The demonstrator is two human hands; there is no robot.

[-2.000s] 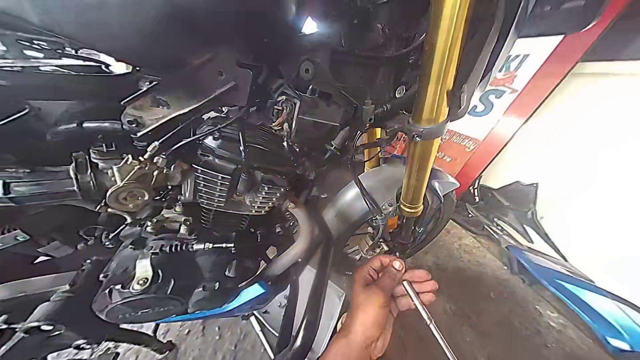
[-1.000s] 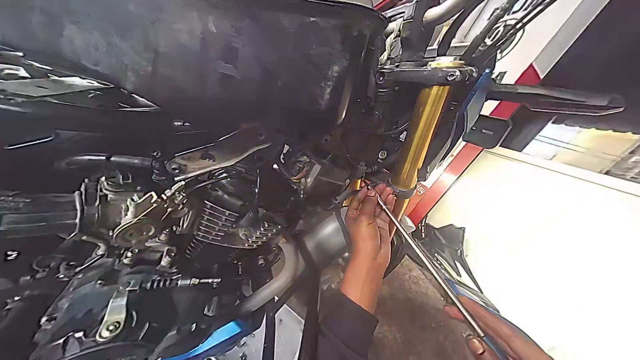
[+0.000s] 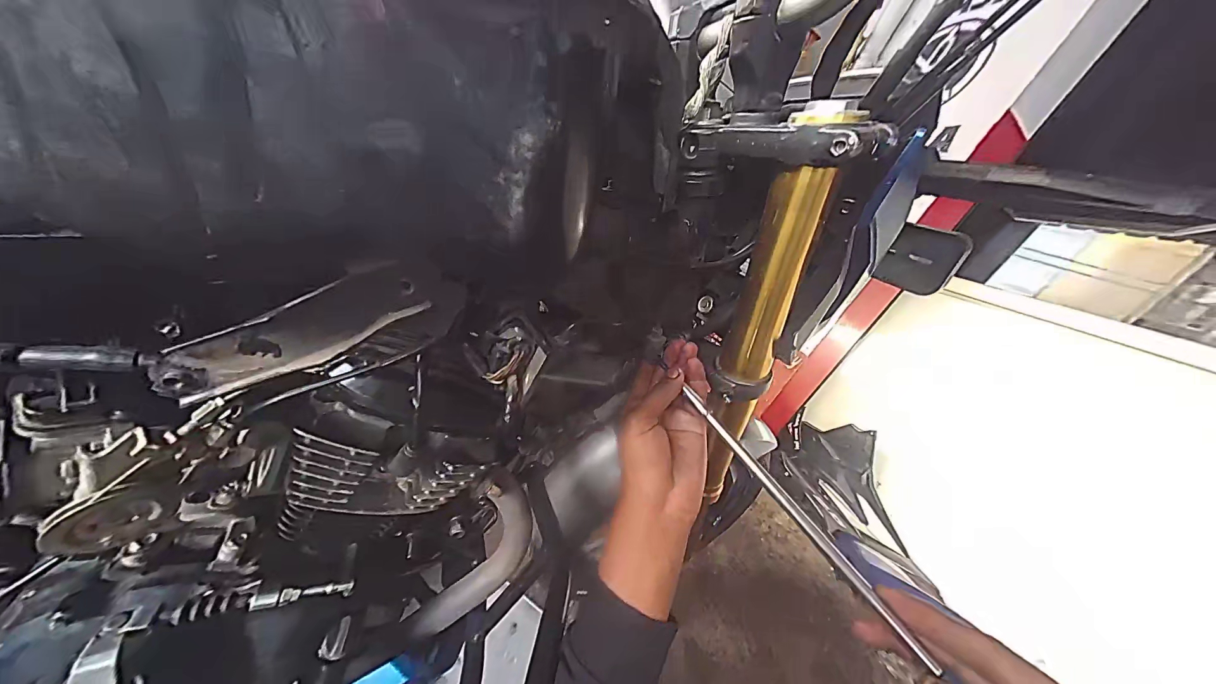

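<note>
My left hand (image 3: 665, 427), in a dark sleeve, pinches the upper end of a long thin metal rod (image 3: 784, 503) beside the motorcycle's gold fork tube (image 3: 784, 275). The rod's tip is partly hidden by the fingers. Down at the lower right, my right hand (image 3: 940, 632) is blurred and holds the rod's lower end. The finned engine cylinder (image 3: 328, 470) and the bent exhaust pipe (image 3: 494, 560) lie left of my left hand. Above them is the dark fuel tank (image 3: 285, 123). Whether the rod touches a fastener cannot be told.
The fork clamp (image 3: 779, 142) and cables are at the top. A metal frame bracket (image 3: 304, 342) juts out at left. Dark and blue fairing parts (image 3: 845, 475) lie by the white wall (image 3: 1064, 475). A red post (image 3: 836, 351) stands behind the fork.
The view has swung up toward the tank and fork top. My left hand has moved up beside the fork tube since the earliest frame. My right hand has come into view at the rod's lower end.
</note>
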